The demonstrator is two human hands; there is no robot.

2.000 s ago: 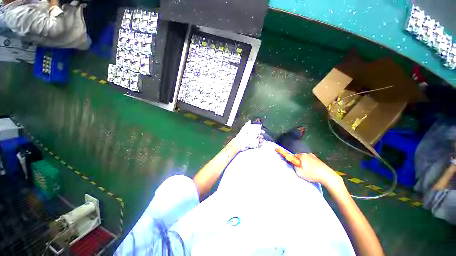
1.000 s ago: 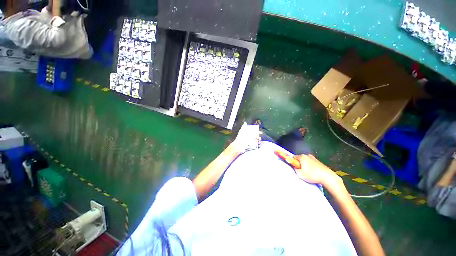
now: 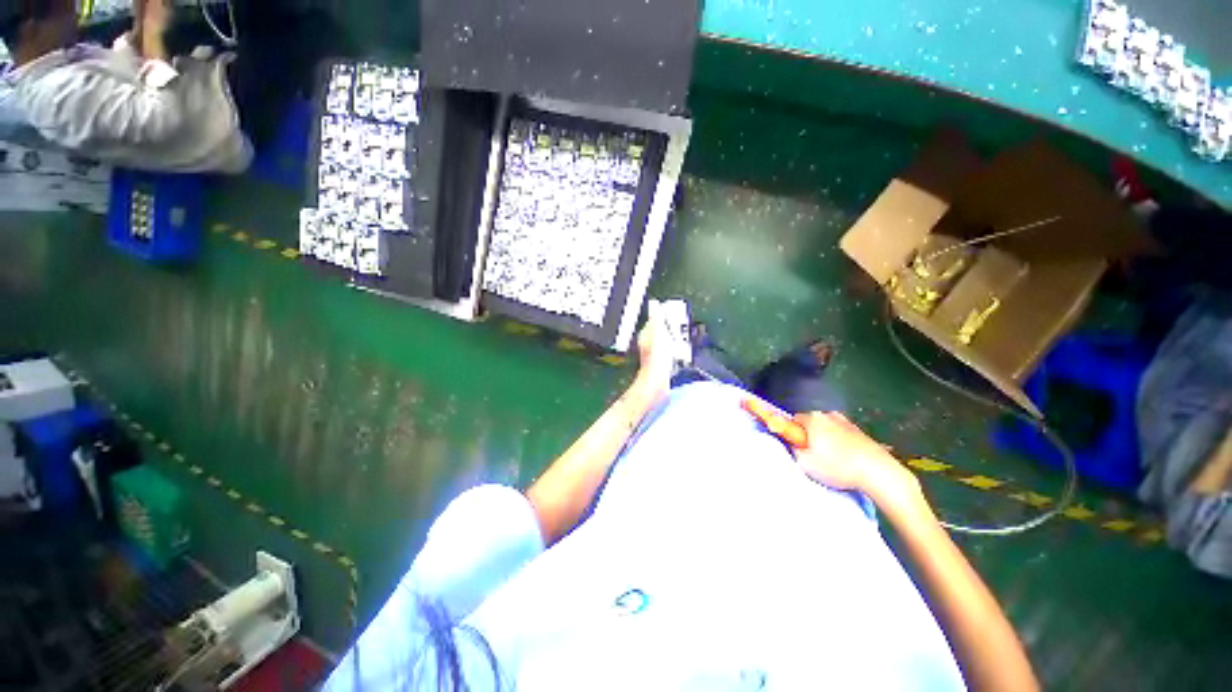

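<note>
My left hand holds a small white module at its fingertips, above the floor just past the pale blue garment. My right hand is closed around the orange handle of a thin tool. The tool points up and left toward the module. Its pale shaft is thin and faint, and I cannot tell if its tip touches the module. Beyond my left hand a light-rimmed tray is packed with white units. Left of it a second dark tray carries fewer rows of white units.
A black board lies above the trays. A teal bench edge runs along the top right with white modules. An open cardboard box with yellow pieces stands right, near a thin pale hose. Other people's sleeves show at left and right.
My left hand has shifted slightly up and left, and the white module in it is turned to a narrower, more upright face. My right hand has barely moved.
</note>
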